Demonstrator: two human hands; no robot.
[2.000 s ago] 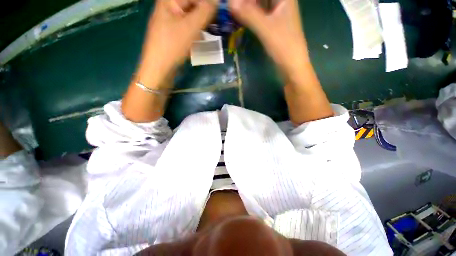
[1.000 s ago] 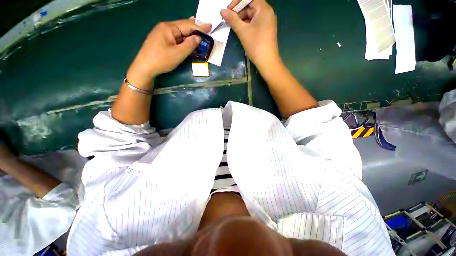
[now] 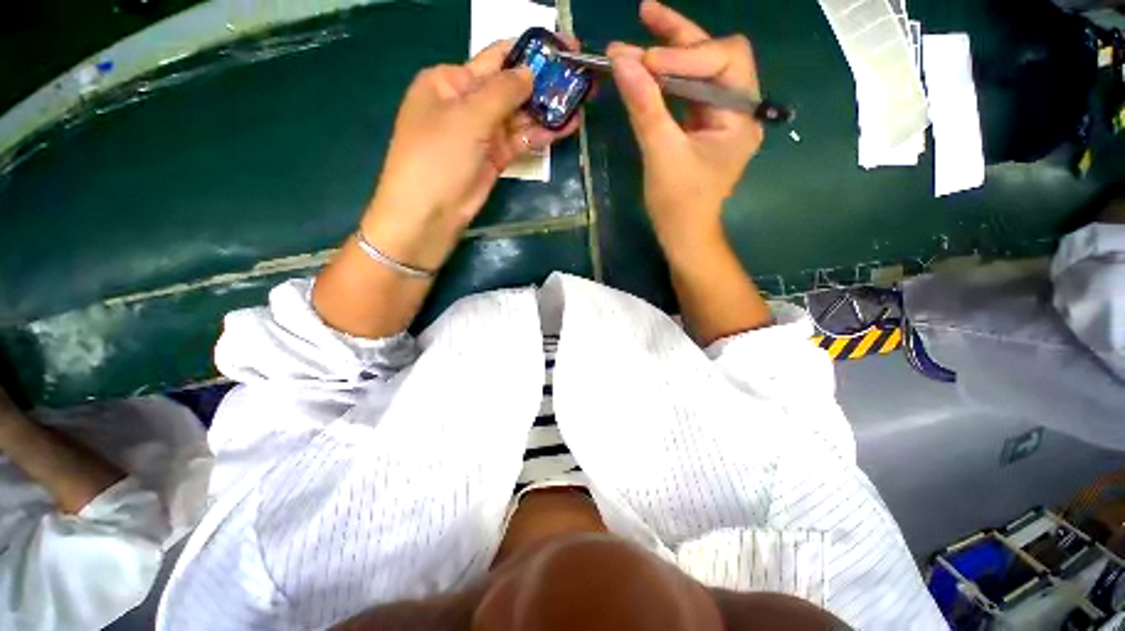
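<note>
My left hand [image 3: 463, 142] holds a small dark rounded housing [image 3: 552, 81] between thumb and fingers, its blue, shiny inside facing up. My right hand [image 3: 697, 111] holds slim grey tweezers [image 3: 706, 91] like a pen. The tweezer tips reach the upper part of the housing's inside. I cannot tell whether a small part is at the tips. A white sticker sheet [image 3: 496, 25] lies on the green bench behind the housing, partly hidden by my left hand and the housing.
Fanned white sticker strips [image 3: 891, 93] and a separate white strip [image 3: 954, 113] lie on the bench at the right. A dark mass [image 3: 1036, 80] is at the far right. The conveyor's pale curved rail [image 3: 160, 74] runs upper left. Other people's sleeves [image 3: 93, 555] show at both sides.
My left hand has moved right and up with the housing, turning it. My right hand has left the white sheet, moved right, and now holds the tweezers over the housing.
</note>
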